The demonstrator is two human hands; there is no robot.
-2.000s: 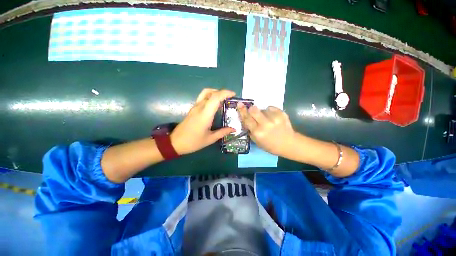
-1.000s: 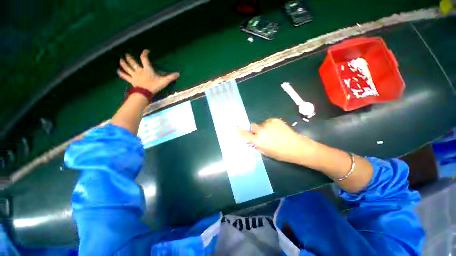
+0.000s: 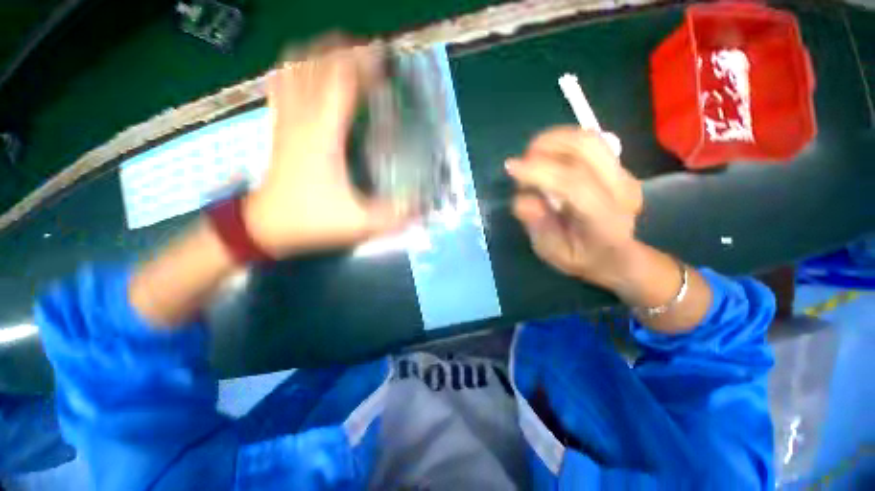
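Observation:
My left hand [image 3: 312, 158] is blurred and holds a phone unit [image 3: 408, 134], also blurred, between thumb and fingers. The phone unit is above the narrow sticker sheet [image 3: 456, 278], whose far part it partly hides. My right hand [image 3: 571, 197] is to the right of that sheet, raised over the bench, with fingers bent. A thin dark shape shows faintly near its fingertips; I cannot tell whether it holds something.
The red parts bin [image 3: 676, 101] with small white parts [image 3: 729, 96] stands at the far right. The white wristwatch [image 3: 579, 104] lies left of it, partly behind my right hand. The wide sticker sheet [image 3: 173, 182] lies left. Another phone unit [image 3: 211, 23] is beyond the taped edge [image 3: 518, 19].
My left hand was empty and spread over the conveyor; it has come back over the bench with a phone unit. My right hand has lifted off the narrow sheet and moved right.

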